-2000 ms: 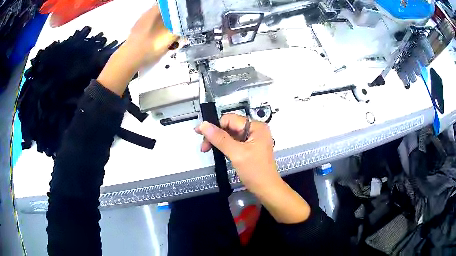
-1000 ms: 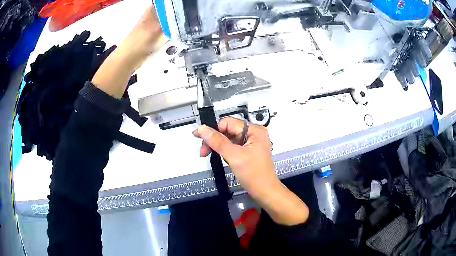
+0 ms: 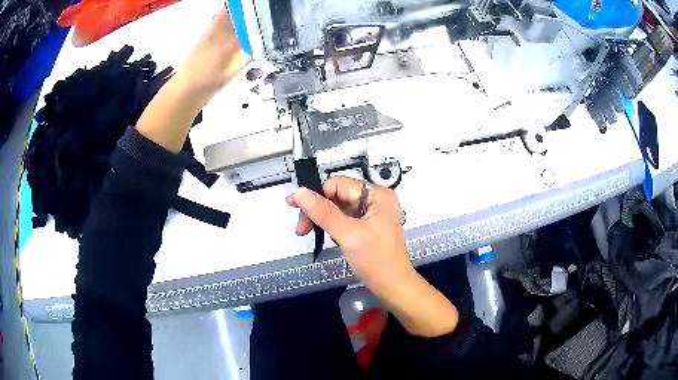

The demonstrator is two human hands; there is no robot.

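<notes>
A black strip [image 3: 307, 174] runs from the narrow metal guide [image 3: 299, 133] below the needle area towards me. My right hand [image 3: 349, 211] pinches it between thumb and fingers, and its free end hangs below the hand at the table's edge. A thin dark piece, possibly tweezers, shows across my right fingers. My left hand [image 3: 221, 52] is raised at the left side of the sewing machine head [image 3: 290, 30]. Its fingertips are partly hidden behind the head, so I cannot tell what they touch.
A shaggy pile of black strips [image 3: 82, 141] lies left, partly behind my left sleeve, with two loose ends pointing right. An orange-red cloth [image 3: 111, 18] is behind it. An engraved plate [image 3: 353, 126] sits right of the guide. Grey-black fabric [image 3: 595, 297] lies below right.
The strip's free end below my right hand is much shorter, as the strip has moved up through the fingers towards the machine. My left hand has shifted slightly since the earliest frame. My right hand has hardly moved.
</notes>
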